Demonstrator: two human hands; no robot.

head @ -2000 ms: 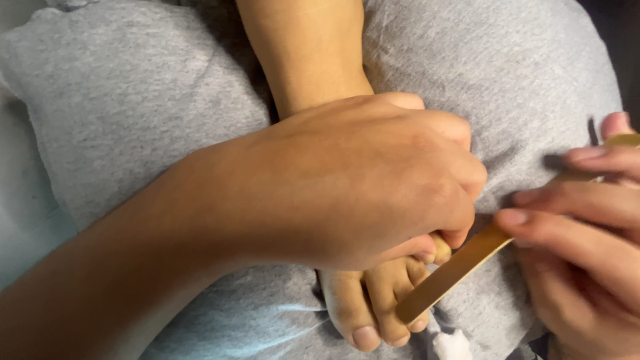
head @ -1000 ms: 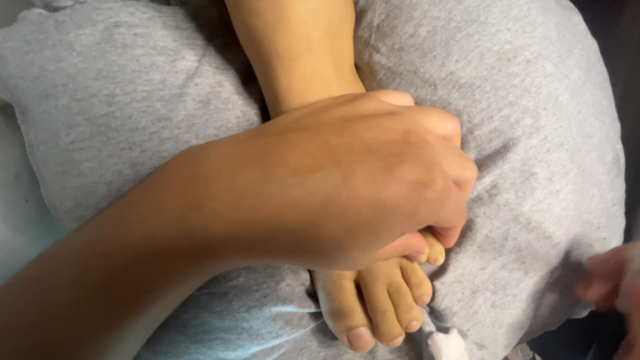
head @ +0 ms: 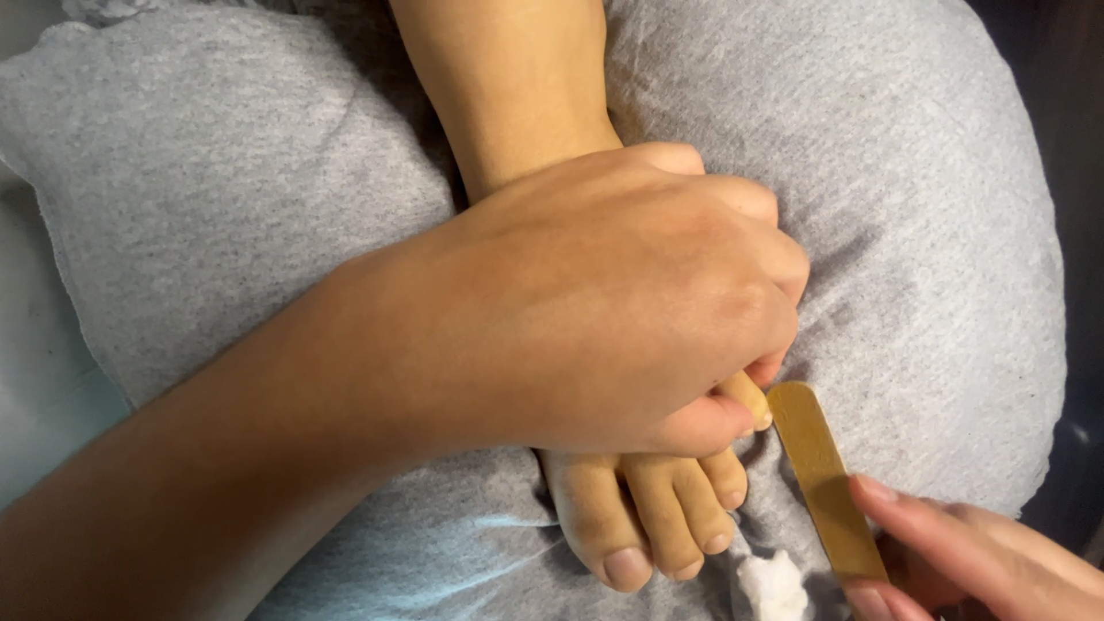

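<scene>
My left hand (head: 604, 302) lies across the top of a bare foot (head: 595, 517) and grips its little toe (head: 743, 398) between thumb and curled index finger. The other toes point down toward the bottom of the view. At the lower right, my right hand (head: 966, 552) holds a flat yellow-brown nail file (head: 819, 483) between thumb and fingers. The file's rounded end is beside the tip of the little toe; whether they touch is hard to tell.
Grey heathered fabric (head: 931, 216) lies under and around the foot, with folds near the toes. A tuft of white cotton (head: 774, 586) rests just below the smaller toes. A pale surface (head: 43, 345) shows at the left edge.
My right hand went mostly out of view at the right, then came back lower down. The file, slanted over the middle toes two seconds ago, now stands beside the little toe. My left hand keeps its grip.
</scene>
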